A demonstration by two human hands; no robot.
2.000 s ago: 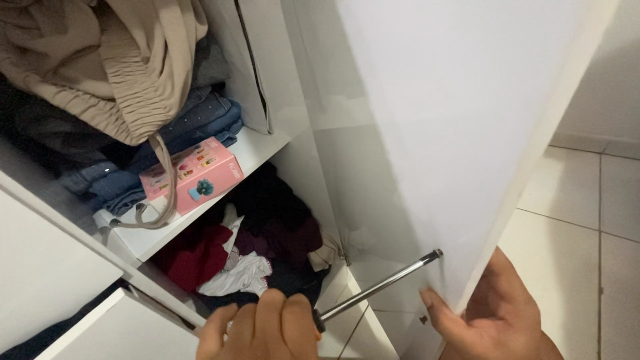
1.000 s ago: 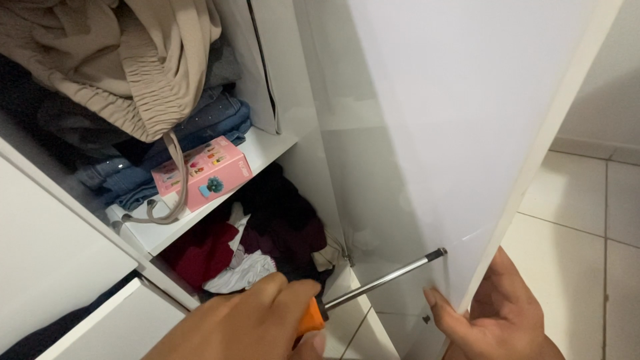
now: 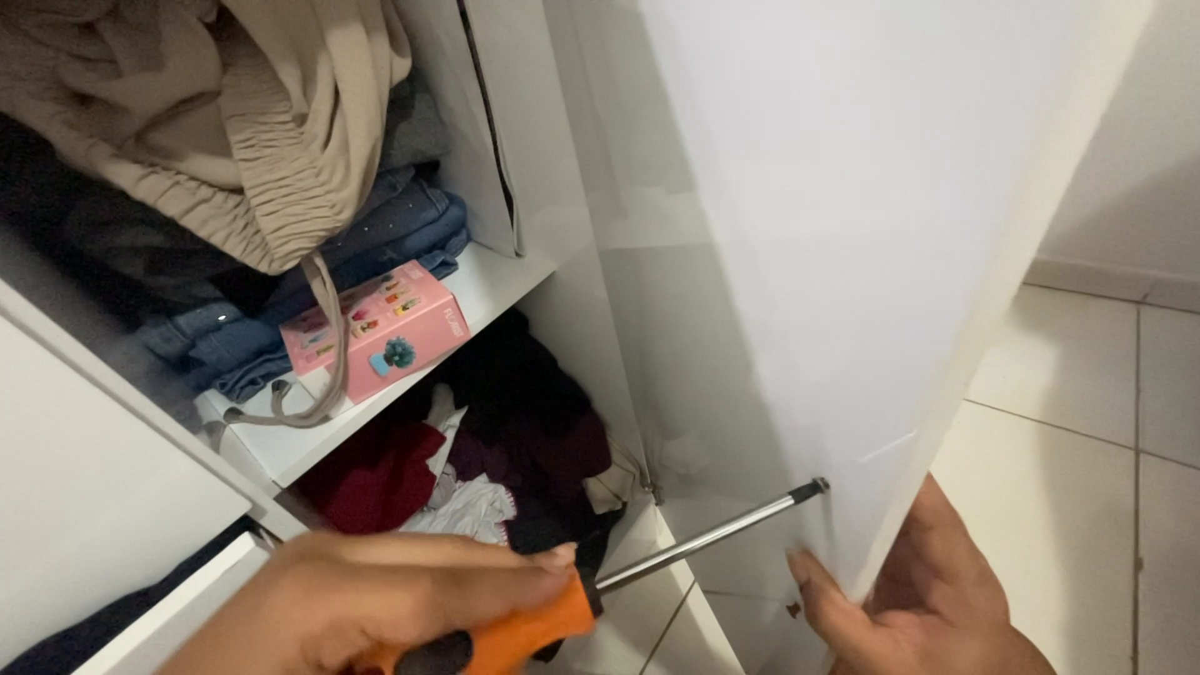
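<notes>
My left hand (image 3: 394, 595) grips the orange and black handle of a screwdriver (image 3: 698, 551). Its metal shaft slants up to the right, and the dark tip meets a small screw (image 3: 822, 485) in the white cabinet door (image 3: 844, 234). Around the door's lower edge, my right hand (image 3: 923, 595) is closed, thumb on the inner face and fingers behind. A small brown mark or hole (image 3: 793, 609) shows beside that thumb.
Folded jeans (image 3: 403, 220), beige drawstring clothing (image 3: 309, 159) and a pink box (image 3: 398, 328) lie on the cabinet shelf (image 3: 328, 431). Crumpled clothes (image 3: 375, 473) fill the space below. An open drawer (image 3: 178, 609) is at lower left, tiled floor (image 3: 1041, 506) at right.
My left hand has shifted its hold on the screwdriver, and more of the orange handle shows. The tip stays at the same spot on the door, and my right hand keeps its place.
</notes>
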